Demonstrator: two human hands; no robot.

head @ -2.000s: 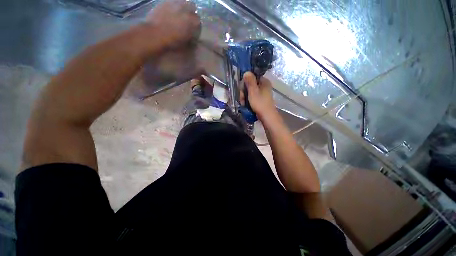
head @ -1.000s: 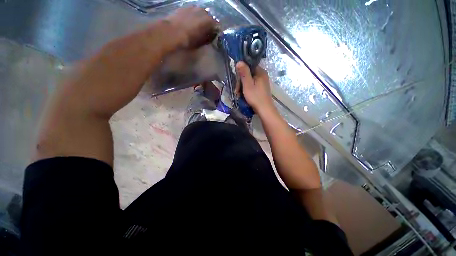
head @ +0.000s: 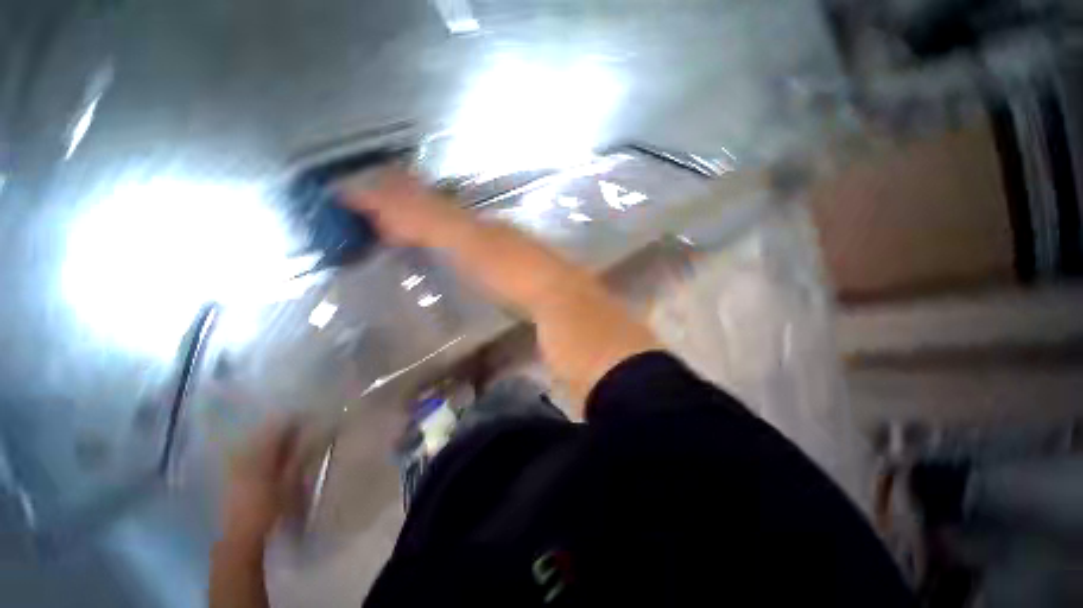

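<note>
My right hand [head: 392,204] is stretched out over the shiny silver panel [head: 665,77], closed around the blurred dark-blue air nailer [head: 333,223]. Whether the nailer touches the panel cannot be told. My left hand [head: 264,463] is at the lower left, near the panel's edge; it is strongly blurred, so its fingers and anything in them cannot be made out. A dark bent trim line [head: 184,386] runs on the panel at the left. The yellowish hose cannot be made out.
Small white shiny bits [head: 323,312] lie on the panel. Two strong glares hide parts of it. A brown board [head: 914,208] stands at the right, beside dark upright strips. Blurred clutter [head: 1009,493] is at the lower right.
The view has swung round. My right hand has moved with the nailer from near the panel's edge farther over the panel. My left hand has moved away from the nailer, down to the lower left.
</note>
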